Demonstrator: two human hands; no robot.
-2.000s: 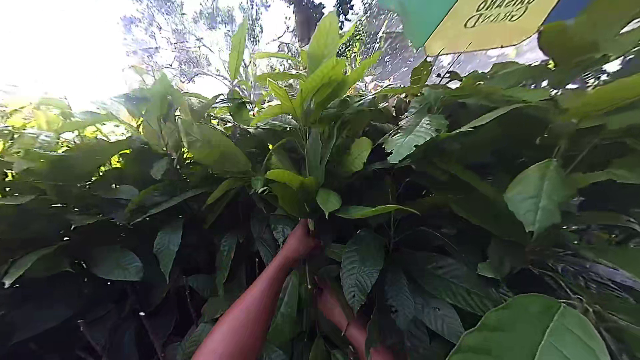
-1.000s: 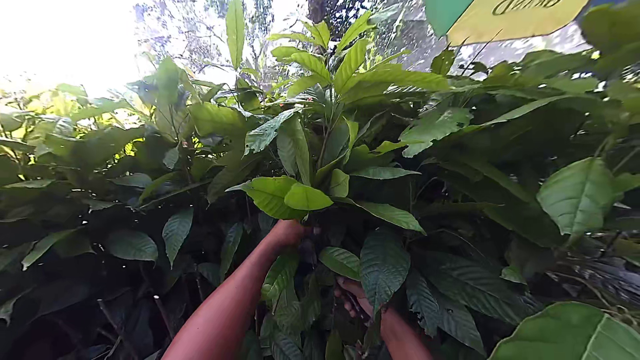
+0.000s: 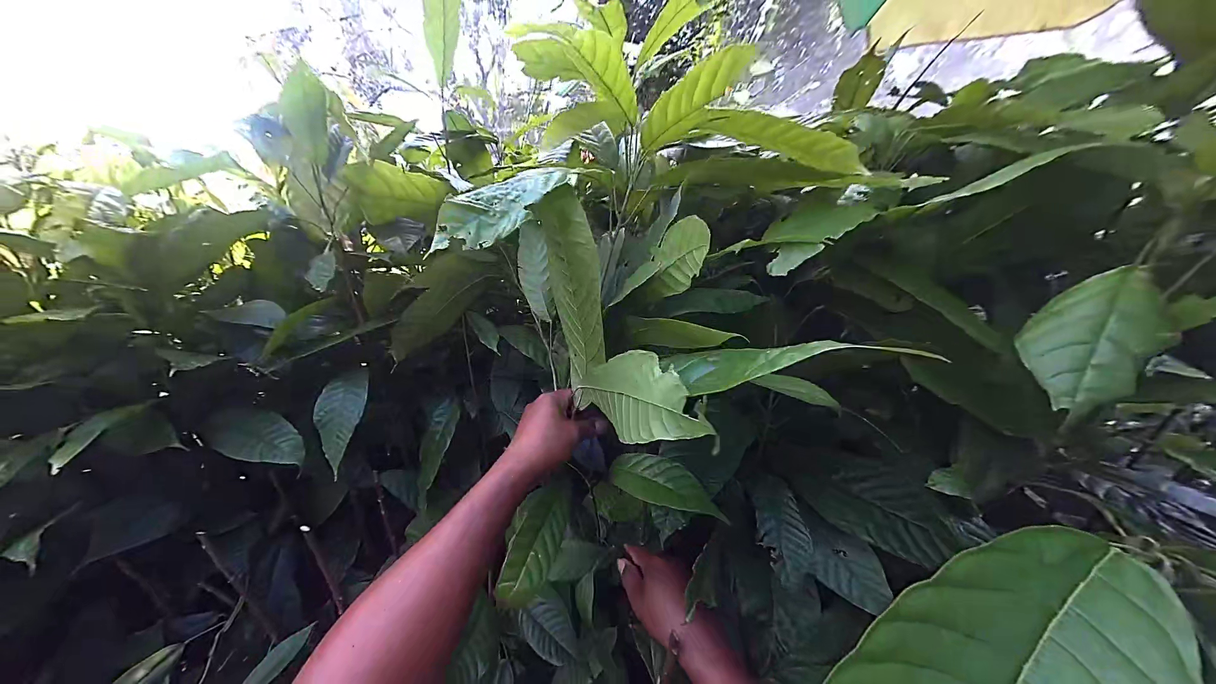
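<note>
My left hand (image 3: 553,429) is closed around the thin stems of a leafy plant at the middle of the view. Just right of its fingers hangs a pale green leaf (image 3: 646,397), and the plant's bright young leaves (image 3: 632,90) rise above. Lower and to the right, my right hand (image 3: 655,581) is among dark leaves, its thumb and a finger showing near a thin stem. Whether it holds that stem cannot be made out. Close to its left are ribbed green leaves (image 3: 534,546).
Dense foliage surrounds both hands. A large broad leaf (image 3: 1031,617) stands close at the lower right. Bare cut stems (image 3: 323,568) show at the lower left. Part of a yellow and green umbrella (image 3: 988,19) is at the top right.
The plant's leaves around my left hand have shifted, and a pale leaf now hangs beside its fingers. My right hand shows lower among the leaves than one second ago.
</note>
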